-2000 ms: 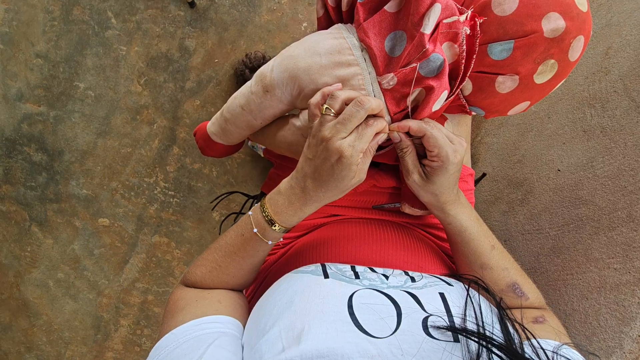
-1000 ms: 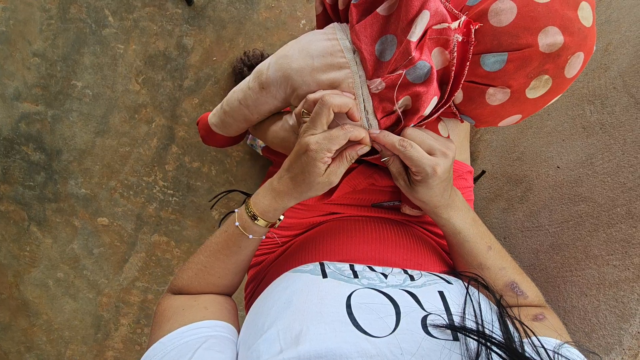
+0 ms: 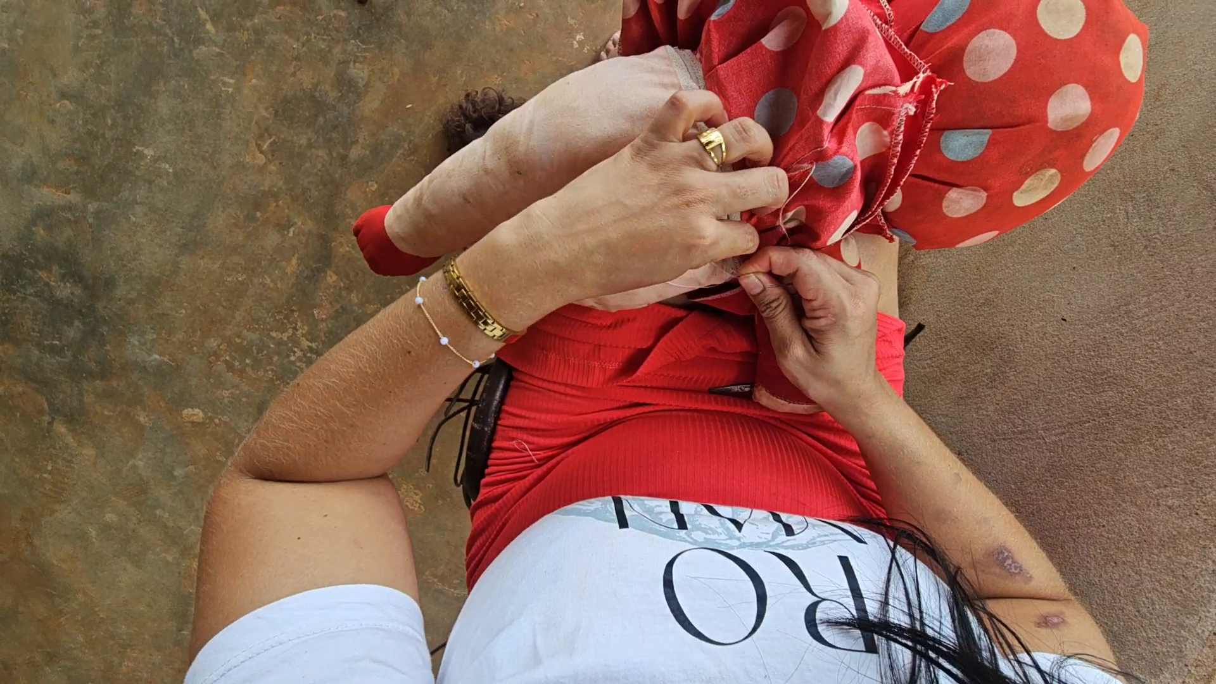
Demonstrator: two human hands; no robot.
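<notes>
A stuffed cloth doll lies across my lap, with a pale fabric limb [image 3: 532,142] ending in a red tip [image 3: 389,242] and a red polka-dot fabric garment [image 3: 807,85]. My left hand [image 3: 665,195], wearing a gold ring, lies over the pale fabric, its bent fingers holding the gathered garment. Just to its lower right, my right hand [image 3: 817,309] pinches the seam edge between thumb and forefinger; whether a needle is in the pinch cannot be told. Loose pale thread [image 3: 793,195] trails over the dotted fabric by my left fingertips.
Dark curly hair [image 3: 480,116] shows behind the pale limb. A small dark pointed object [image 3: 731,389] lies on my red ribbed clothing [image 3: 665,446], beside my right hand. Black cords [image 3: 461,413] hang at my left side. Mottled floor [image 3: 190,237] and a brown textured surface [image 3: 1045,361] flank me.
My left hand has shifted from a fingertip pinch beside my right hand to lying across the fabric with its fingers more spread. My right hand still pinches at the seam edge.
</notes>
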